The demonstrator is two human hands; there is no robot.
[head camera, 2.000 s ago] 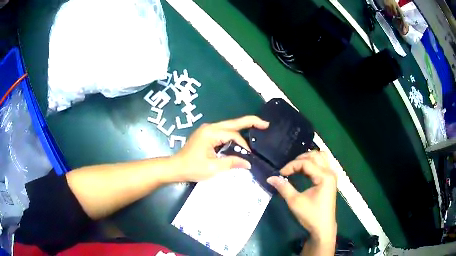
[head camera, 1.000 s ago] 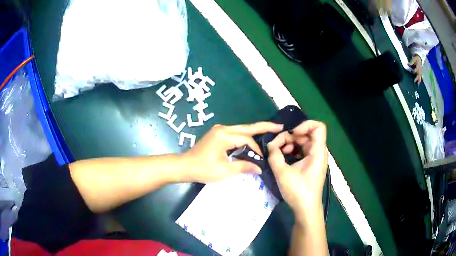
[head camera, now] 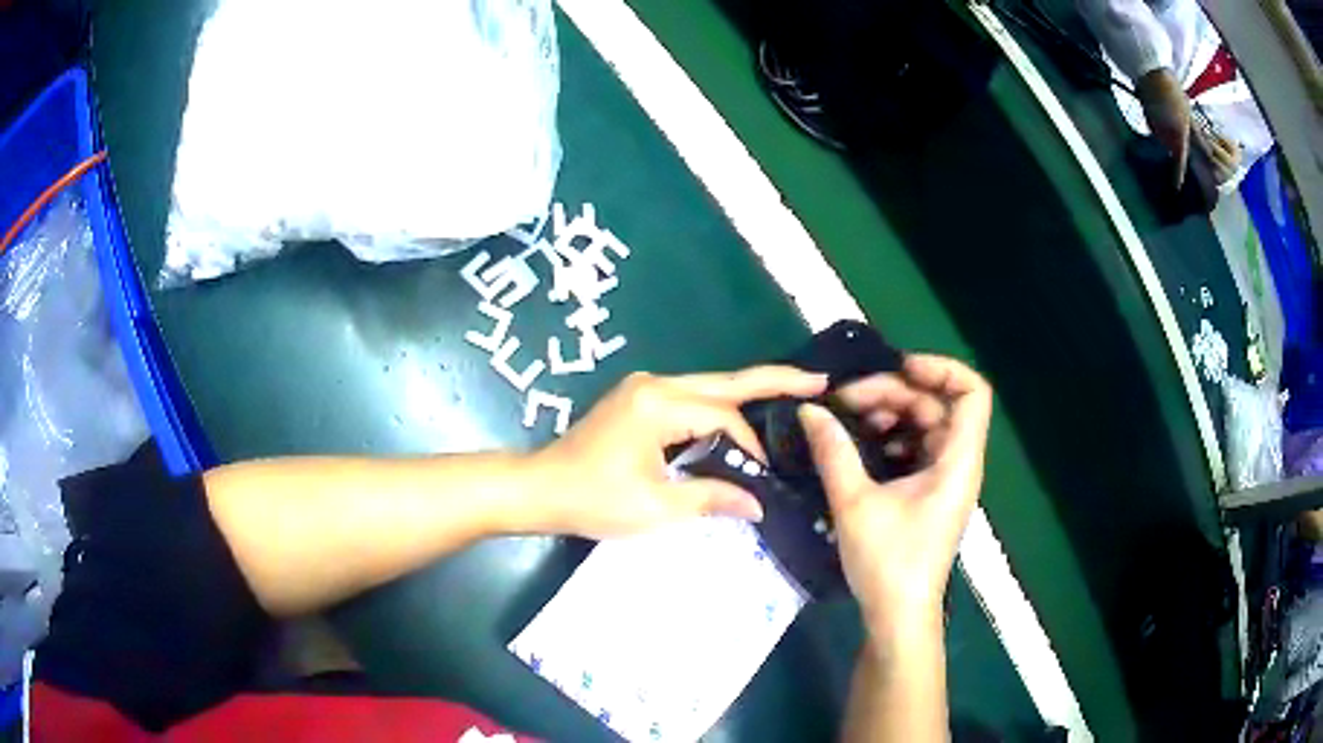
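The black housing (head camera: 846, 349) lies beside the white rail, mostly covered by both hands. The white liner sheet (head camera: 660, 617) lies in front of it, with a folded black strip of the pad sheet (head camera: 791, 526) along its upper edge; white circles show on the strip. My left hand (head camera: 639, 450) holds the strip between thumb and fingers, its index finger reaching onto the housing. My right hand (head camera: 900, 479) is over the housing with thumb and bent fingers close together; whether a small pad is between them cannot be seen.
White plastic pieces (head camera: 559, 305) lie in a loose pile beyond my left hand, near a large white-filled bag (head camera: 363, 124). A blue bin (head camera: 138, 341) is at left. Beyond the white rail (head camera: 726, 174) runs the green belt with black units and cables. A person's hands (head camera: 1183, 131) show opposite.
My right hand has moved from the black strip up onto the housing. My left hand keeps its hold. Opposite, the person's hands have come to a black object.
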